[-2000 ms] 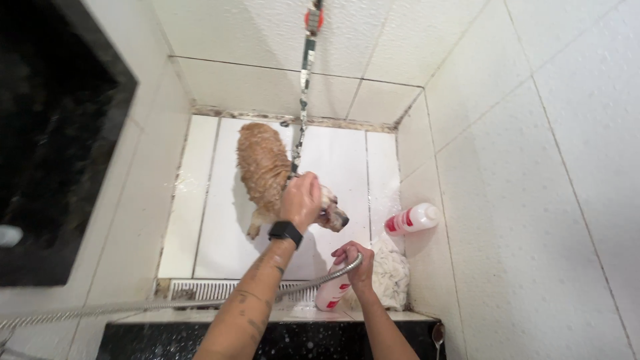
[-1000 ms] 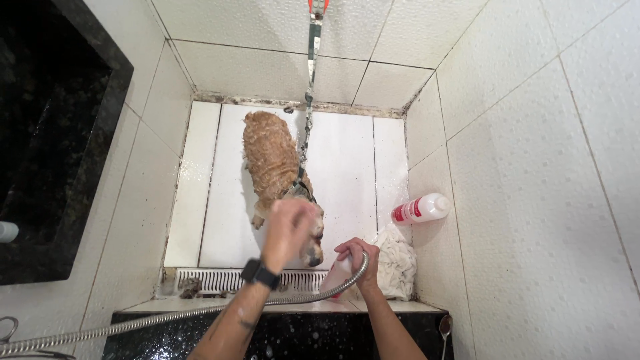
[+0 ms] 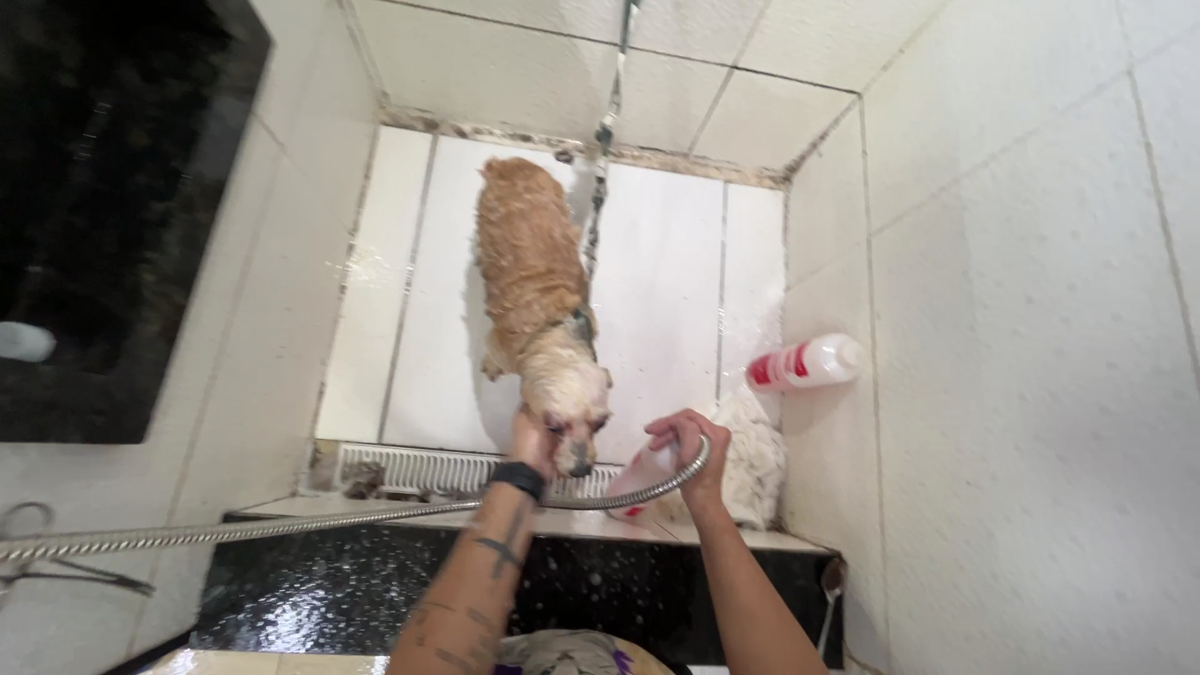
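A wet tan dog with a paler head stands on the white tiles, facing me. My left hand, with a black watch on the wrist, cups the side of its head, the fingers partly hidden under the jaw. A patterned leash runs from its neck up past the back wall. My right hand is closed around the end of a metal shower hose; what lies inside the palm is hidden. Beneath the hose and beside that hand is a white and red bottle.
Another white and red bottle lies by the right wall. A wet white cloth is bunched below it. A slotted drain with clumps of hair runs along the front, before a wet black ledge. A dark panel is at left.
My left hand has moved from over the dog's head to the side of its face. The dog's head, turned right two seconds ago, now points toward me. My right hand still holds the hose.
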